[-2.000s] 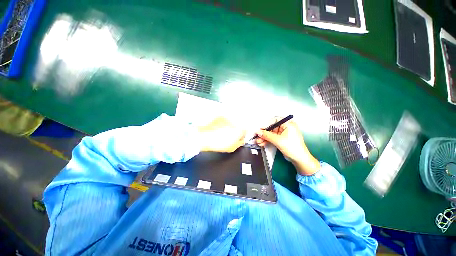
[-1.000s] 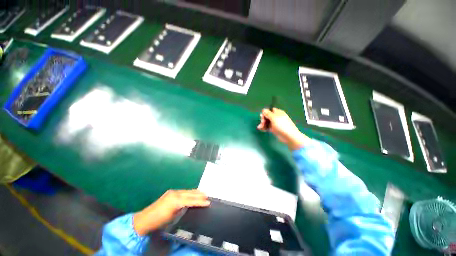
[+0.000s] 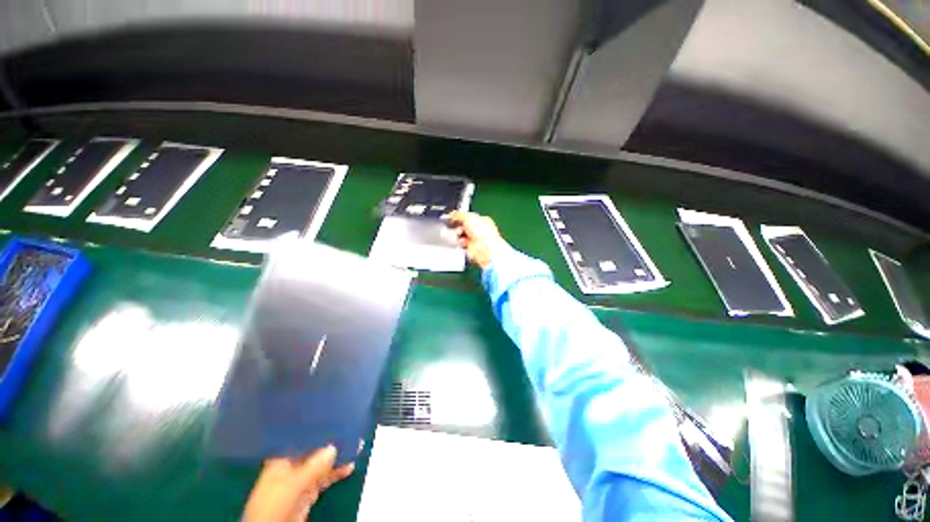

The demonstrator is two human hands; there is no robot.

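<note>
My left hand (image 3: 296, 483) grips the near edge of a dark panel (image 3: 311, 357), held up over the green bench at left centre. The panel shows its plain face with a small central mark and is blurred. My right hand (image 3: 475, 239) reaches to the line and touches the right edge of another panel (image 3: 436, 194) with pale squares, on a white sheet (image 3: 413, 253). Its fingertips are small; whether they grip the panel, the sheet or a tool is unclear. A white backing sheet (image 3: 464, 479) lies on the bench at the near edge.
More panels on white sheets line the dark green strip, such as one right of my right hand (image 3: 602, 245). A blue tray (image 3: 63, 296) is at left. A short strip sheet (image 3: 408, 405), a clear sleeve (image 3: 769, 449) and a small fan (image 3: 865, 426) are on the bench.
The view has tilted up towards the line. My left hand has lifted the panel off the near edge and its plain face now shows. My right hand has reached a panel on the line.
</note>
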